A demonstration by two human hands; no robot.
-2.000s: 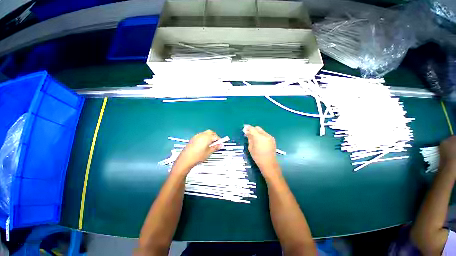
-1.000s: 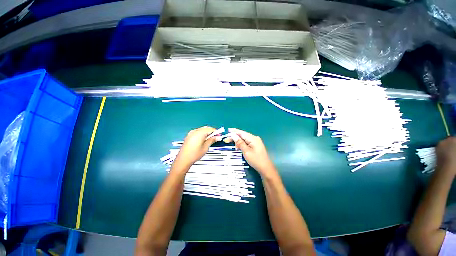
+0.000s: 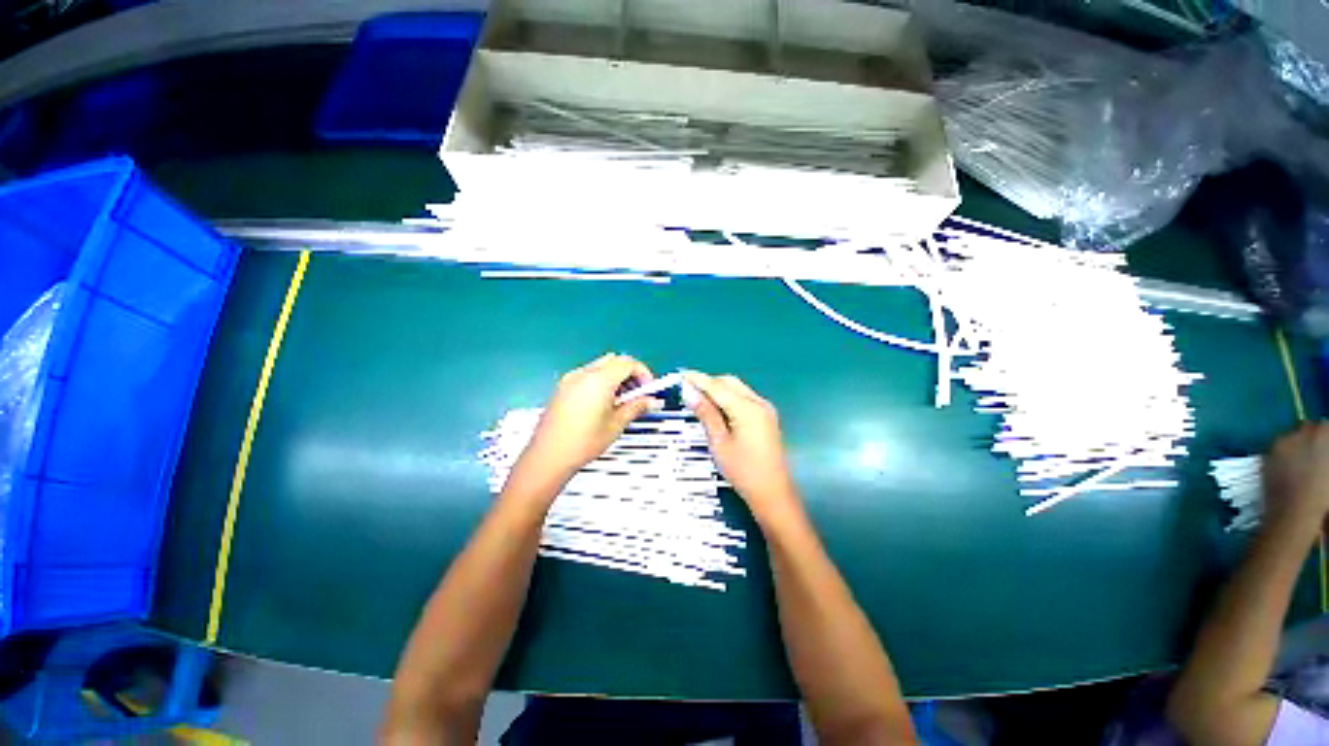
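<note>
A loose pile of thin white lengths (image 3: 634, 503) lies on the green mat under and between my forearms. My left hand (image 3: 595, 413) pinches a short visible part of a white length (image 3: 656, 386) above the pile's far edge. My right hand (image 3: 741, 426) meets it from the right, its fingertips at the right end of that white length. A small pale piece seems to be between the right fingertips, but its detail is too small to tell.
A deep blue tote (image 3: 110, 394) stands at left. A divided cream bin (image 3: 700, 88) is at the back, with white lengths before it. A larger white pile (image 3: 1086, 364) lies right, a clear bag (image 3: 1079, 139) behind it. Another person's arm (image 3: 1253, 583) is at far right.
My hands, apart two seconds ago, have come together, and the white length now spans between their fingertips. The view has shifted slightly.
</note>
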